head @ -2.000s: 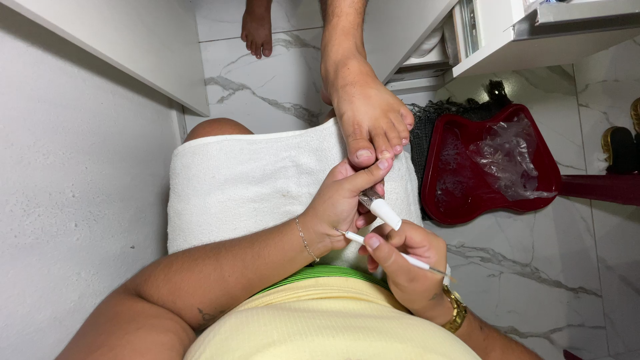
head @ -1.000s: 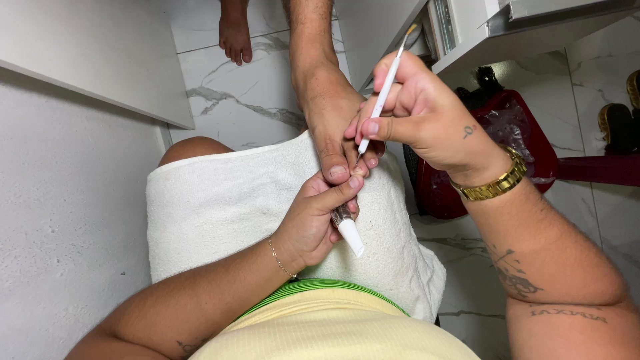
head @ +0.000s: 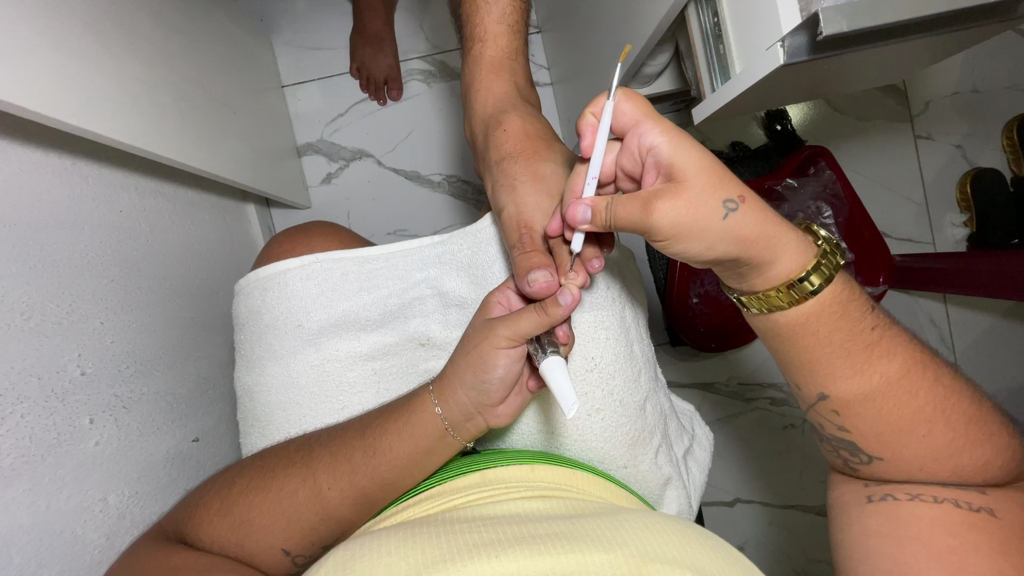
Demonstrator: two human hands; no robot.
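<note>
A person's foot (head: 524, 192) rests on the white towel (head: 344, 336) over my lap. My left hand (head: 500, 352) is beneath the toes, its thumb against the second toe, and it also holds a small clear bottle with a white cap (head: 558, 387) that points down toward me. In my right hand (head: 632, 176) is a thin white double-ended nail tool (head: 596, 156), gripped between thumb and fingers. Its metal lower tip touches or nearly touches the nail of the second toe; the yellowish brush end points up. Some of the smaller toes are partly hidden by my right hand.
The person's other foot (head: 376, 68) stands on the marbled tile floor. A dark red plastic seat or tray (head: 712, 308) with clear plastic film lies at the right, near black and gold footwear (head: 984, 204). White panels (head: 152, 96) flank the left, and a white drawer unit (head: 744, 88) the upper right.
My right hand has risen from beside the bottle to the toes, and the tool, first held low near my left wrist, now points its metal tip down at the second toe. My left hand keeps its hold.
</note>
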